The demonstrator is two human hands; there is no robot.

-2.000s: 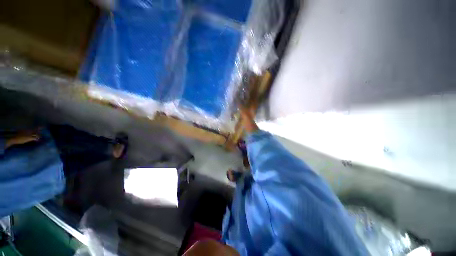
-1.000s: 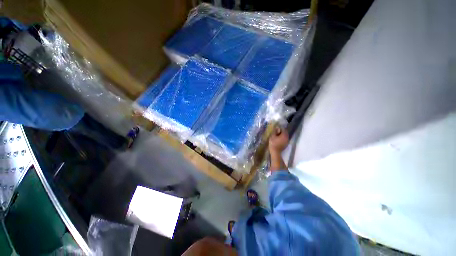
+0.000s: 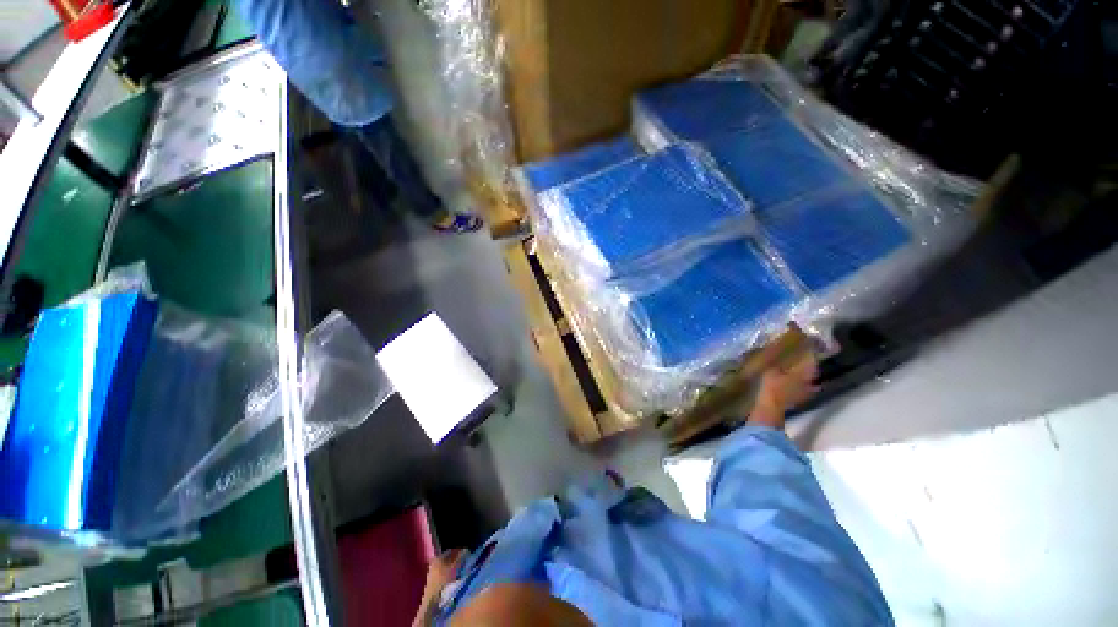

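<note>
A wrapped pallet load (image 3: 723, 208) with blue tops under clear film stands on a wooden pallet (image 3: 558, 331) at the upper right of centre. My right hand (image 3: 791, 377) is closed around the top end of a brown edge board (image 3: 732, 390) at the load's near corner, beside bunched film. My left hand (image 3: 439, 578) shows only in part at the bottom, beside a pink-red surface; its fingers are too small and blurred to read.
A green-topped line (image 3: 196, 251) runs down the left with bagged blue sheets (image 3: 80, 404). A white box-like object (image 3: 438, 376) stands in the aisle. A large white panel (image 3: 969, 502) lies right. A person (image 3: 325, 61) stands behind; tall cardboard (image 3: 613, 74) is beside the load.
The view has swung left, so the load now sits further right and the green line shows more. My right hand still holds the load's near corner. My left hand has come partly into view.
</note>
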